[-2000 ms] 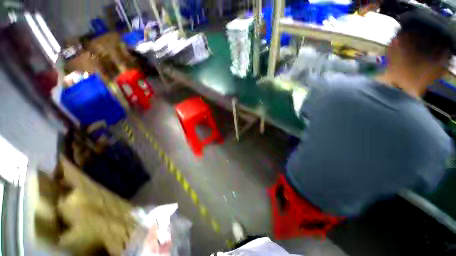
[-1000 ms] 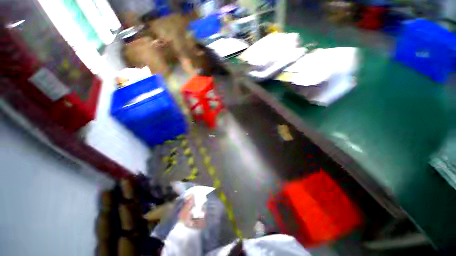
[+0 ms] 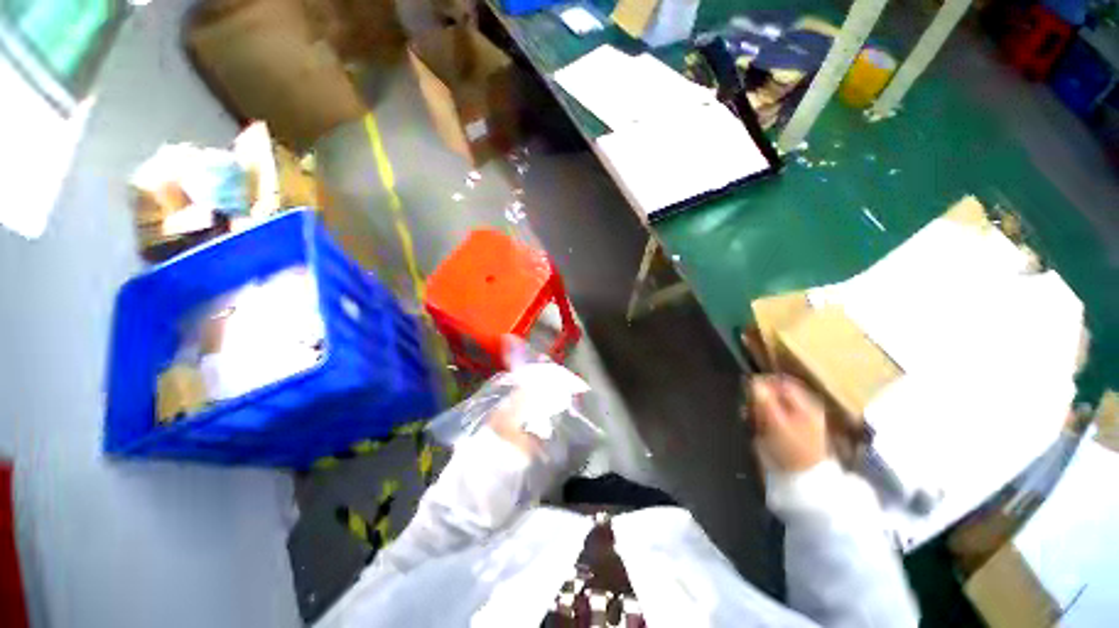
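My left hand (image 3: 513, 429), in a white sleeve, is low in the centre and holds a crumpled whitish tissue (image 3: 552, 399) with a translucent plastic bag (image 3: 466, 417) around it. My right hand (image 3: 792, 423) is at the bench edge with curled fingers, close beside a brown cardboard piece (image 3: 834, 356). Blur hides whether it grips or touches it. Large white sheets (image 3: 969, 331) with brown layers lie stacked on the green bench just beyond that hand.
A red stool (image 3: 491, 280) stands ahead. A blue crate (image 3: 276, 417) holding papers is at left, with an open carton (image 3: 460, 92) farther ahead. The paper cutter (image 3: 681, 153) lies on the green bench (image 3: 736, 252). Beige posts (image 3: 834, 74) and yellow tape (image 3: 866, 76) are beyond.
The view has moved forward along the aisle; the blue crate and a red stool are nearer, and the seated person is out of view. My right hand has come into view at the bench.
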